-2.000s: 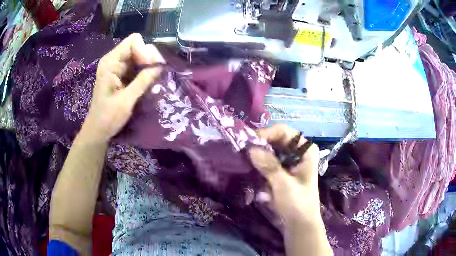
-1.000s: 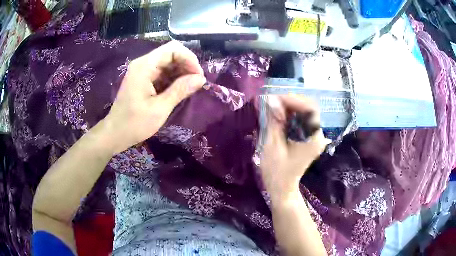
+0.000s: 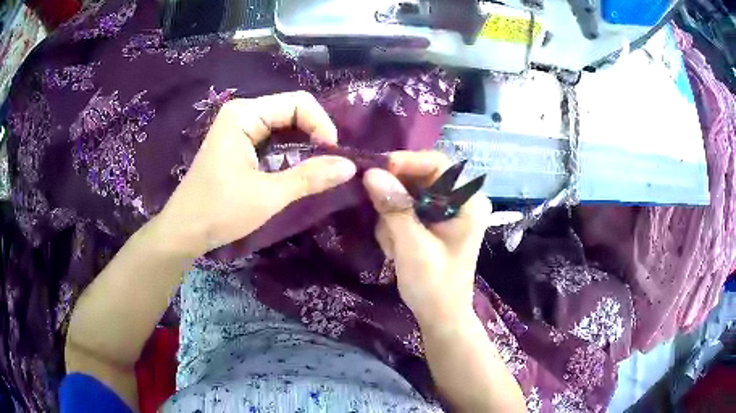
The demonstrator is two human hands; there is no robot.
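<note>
Plum-purple floral fabric [image 3: 307, 211] spreads over my lap and up to the machine. My left hand [image 3: 262, 173] pinches its narrow edge between thumb and fingers at the middle of the view. My right hand [image 3: 428, 234] pinches the same edge just to the right, fingertips close to the left hand's. Dark thread snips [image 3: 450, 193] sit in my right hand, with two pointed blades apart and pointing up and right; their handle is hidden by the fingers. The sewing machine [image 3: 363, 32] stands beyond the hands, with a yellow label. Its needle area is cut off by the top edge.
The white machine table with a blue edge [image 3: 637, 129] is at right, with a pale ruler strip [image 3: 516, 165] along its front. A greyish twisted cord [image 3: 571, 137] hangs over it. Pink crinkled fabric [image 3: 682, 250] hangs at far right. Red cloth [image 3: 153, 371] shows at lower left.
The fabric edge was stretched between spread hands; the hands are now close together. My right hand has moved left, and the snips' blades now show clearly. The view has shifted slightly.
</note>
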